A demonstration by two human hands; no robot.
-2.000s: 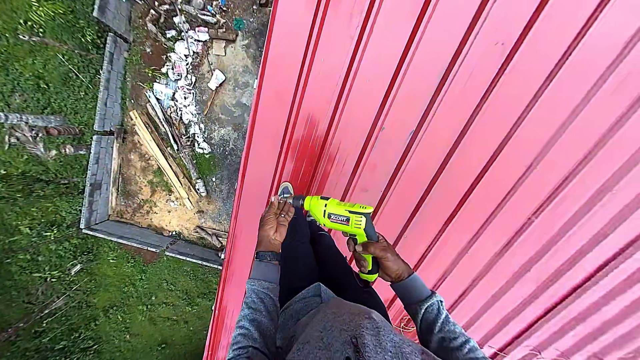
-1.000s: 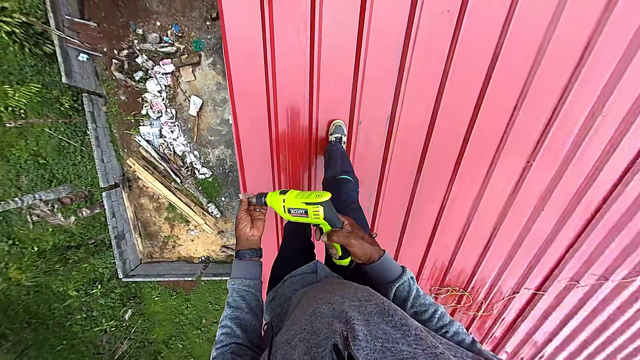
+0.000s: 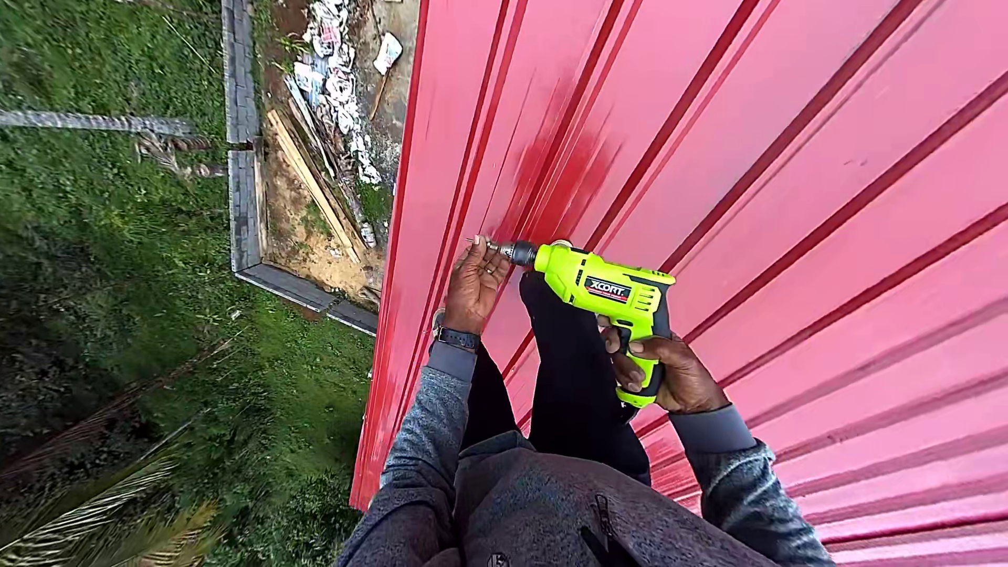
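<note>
A bright green Xcort corded-style power drill point(image 3: 606, 287) lies level across the front of my body, its chuck pointing left. My right hand point(image 3: 669, 366) grips its handle, fingers near the trigger. At the front end, the fingers of my left hand point(image 3: 476, 283) are closed around the bit or the tip of the chuck point(image 3: 516, 252); a thin pointed tip sticks out past them. Whether a separate screw is among the fingers cannot be told. Below both hands is a red ribbed metal roof point(image 3: 756, 228), on which my legs stand.
The roof's edge point(image 3: 394, 315) runs close on my left, with a drop beyond it. Down there are a grey block wall point(image 3: 244, 197), wooden planks point(image 3: 315, 185), scattered white rubbish point(image 3: 339, 87) and green vegetation point(image 3: 291, 409). Raised ribs cross the roof.
My legs have shifted as I step on the roof; the foot seen far forward a second ago is no longer there. Both hands keep their hold on the drill. The view has moved.
</note>
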